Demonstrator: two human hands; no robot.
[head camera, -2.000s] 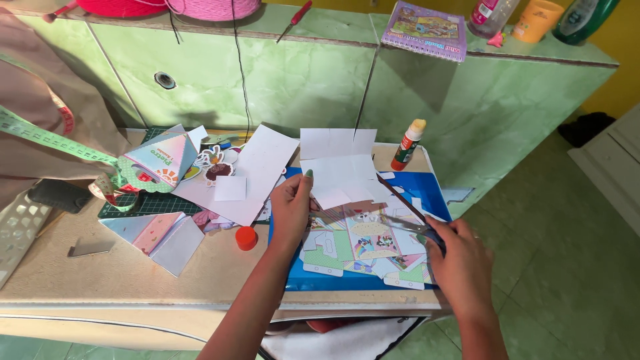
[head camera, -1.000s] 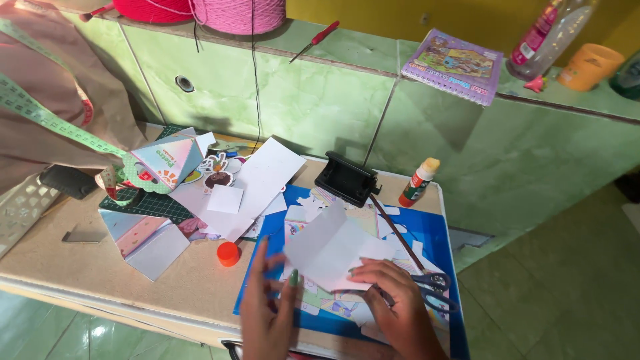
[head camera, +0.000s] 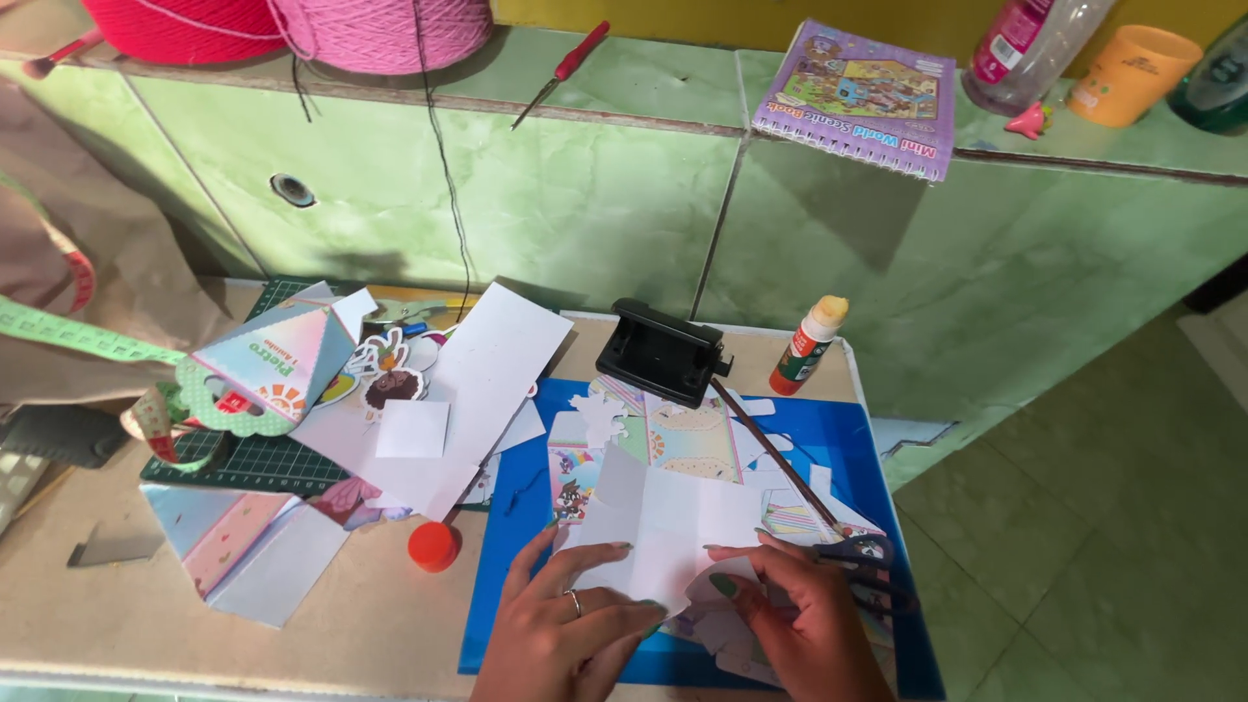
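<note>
A creased white sheet of paper is held between my two hands over the blue mat. My left hand has fingers spread on its left part, with a ring on one finger. My right hand pinches the lower right edge, which curls up. Dark-handled scissors lie by my right hand, beside a thin brown stick. Printed paper cutouts lie beneath and behind the sheet. A black hole punch and an uncapped glue stick stand behind them.
Left are a folded paper pyramid, a folded printed piece, white papers, a green cutting mat and an orange cap. On the tiled ledge sit pink yarn, a red-handled tool and a spiral book.
Two seconds ago my right hand was at the scissors; they now lie on the mat. The white sheet has come down toward me, and the hole punch it hid now shows.
</note>
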